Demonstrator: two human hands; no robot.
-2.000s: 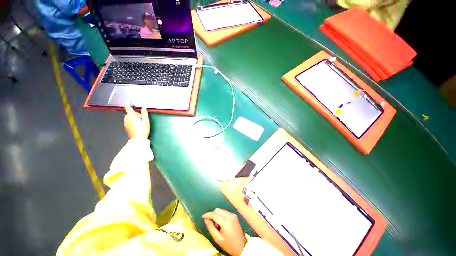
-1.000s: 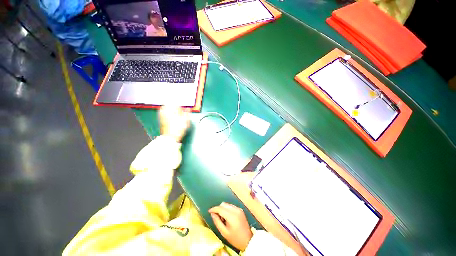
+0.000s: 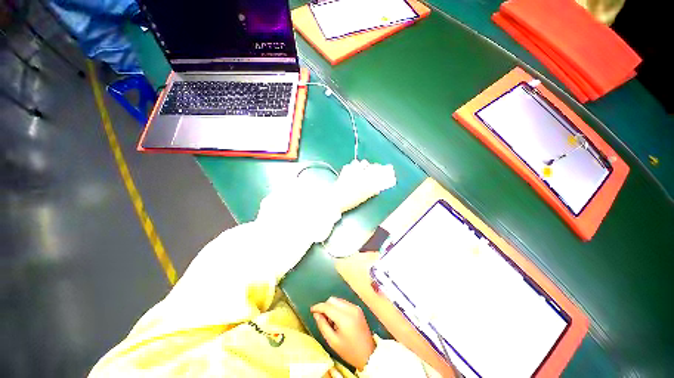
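A white display panel [image 3: 477,295] lies on an orange foam pad [image 3: 558,354] at the lower right. A small black connector piece [image 3: 377,240] sits at the panel's near left corner, on a thin pale cable [image 3: 355,133] from the laptop. The open silver laptop [image 3: 236,136] shows a dark purple screen. My left hand [image 3: 366,184] is stretched over the cable loop, overexposed; the white card is hidden, and whether the hand grips anything cannot be told. My right hand [image 3: 344,328] is loosely curled beside the pad's left edge, with nothing seen in it.
Two more panels on orange pads lie on the green belt, one at the right [image 3: 543,144] and one at the top [image 3: 362,16]. Stacked orange pads [image 3: 569,48] stand across the line. A person's blue sleeve [image 3: 100,33] is behind the laptop, above a blue stool [image 3: 133,100].
My left hand has left the laptop's front edge and moved right over the cable loop. The camera picture on the laptop screen is gone. My right hand has barely moved.
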